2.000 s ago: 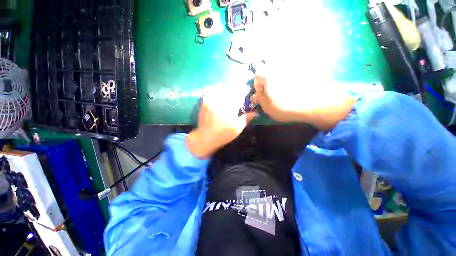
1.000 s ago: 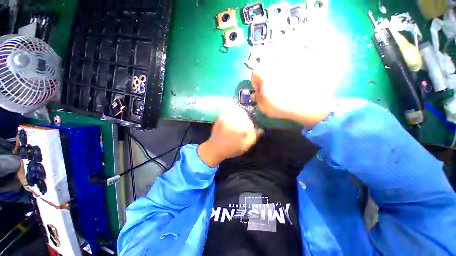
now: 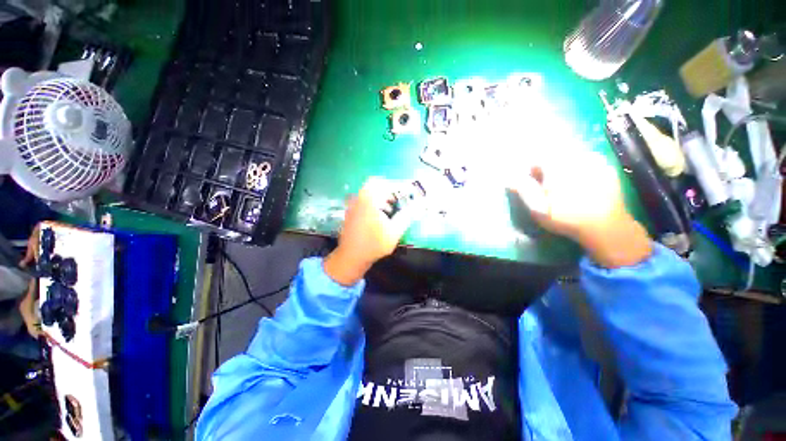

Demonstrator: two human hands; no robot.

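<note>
My left hand (image 3: pixel 372 226) is over the near edge of the green mat, its fingers on a small dark-and-silver square module (image 3: pixel 403 200). My right hand (image 3: pixel 573 200) is apart from it to the right, over the mat, washed out by glare; whether it holds anything cannot be told. A small dark part (image 3: pixel 454 177) lies on the mat between the hands. Beyond it is a cluster of square modules: an amber-faced housing (image 3: pixel 396 96) at the left, a dark-centred silver housing (image 3: pixel 434 90) beside it, and several more fading into the glare.
A black blister tray (image 3: pixel 228 112) stands left, with small rings (image 3: pixel 258 176) in a pocket. The lamp head (image 3: pixel 608 39) hangs at the upper right. A black cylindrical tool (image 3: pixel 646 177) and white fittings (image 3: pixel 732 164) lie right. A white fan (image 3: pixel 67 133) and white box (image 3: pixel 82 383) are far left.
My right hand has moved right, away from my left hand. My left hand is now on a module. The view has shifted, bringing the lamp head into sight.
</note>
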